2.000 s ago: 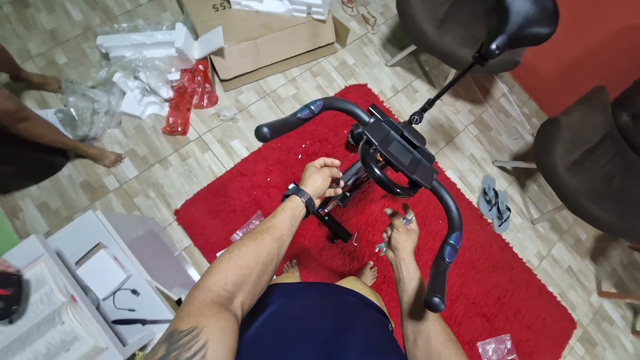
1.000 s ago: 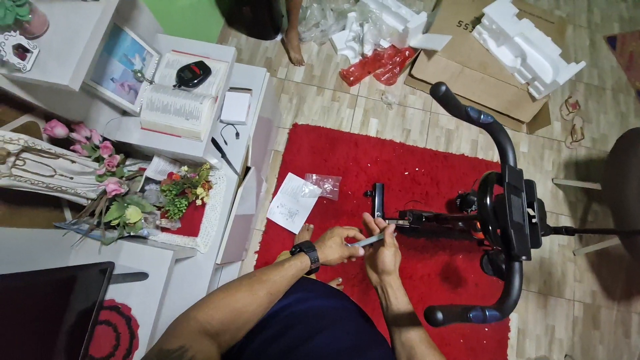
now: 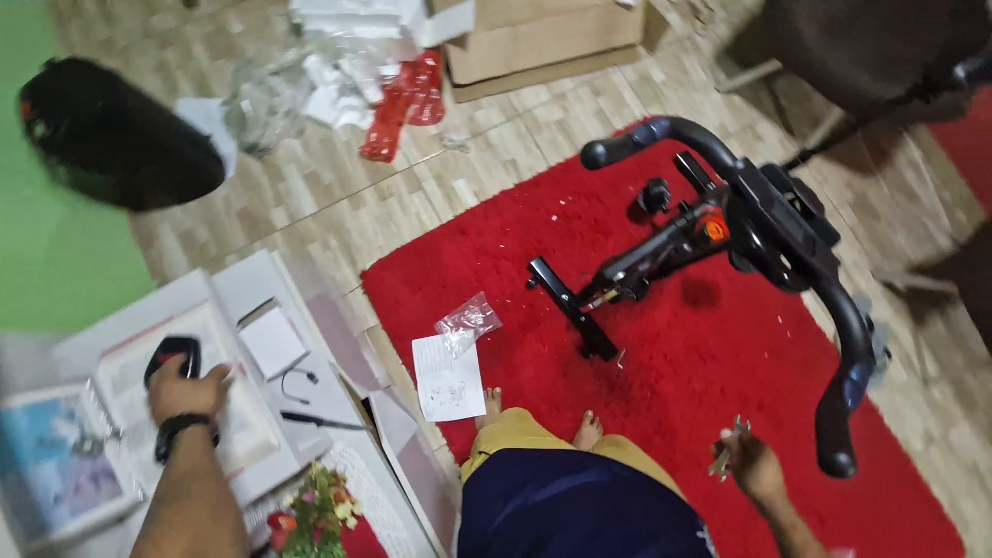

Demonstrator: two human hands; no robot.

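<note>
My left hand [image 3: 186,391], with a black watch on its wrist, has its fingers on a small black and red device [image 3: 172,361] above an open book [image 3: 232,418] at the left. Out over the red rug [image 3: 535,372], at the lower right, my right hand [image 3: 752,461] holds a small metal wrench [image 3: 722,449]. A black exercise bike stands on the rug, its handlebar [image 3: 841,310] beyond my right hand and its floor bar [image 3: 573,310] nearer the middle. An instruction sheet [image 3: 449,387] and a clear plastic bag [image 3: 473,314] lie on the rug.
A white box [image 3: 273,341], a black pen [image 3: 322,421] and artificial flowers [image 3: 322,511] share the white furniture with a picture frame [image 3: 62,457]. Red packaging [image 3: 403,101] and a cardboard box [image 3: 542,46] lie on the tiled floor. A dark chair [image 3: 860,46] stands upper right.
My hands, together near the bike's floor bar a second ago, have parted. The left has reached over to the device on the book; the right has moved away with the wrench. The view has turned.
</note>
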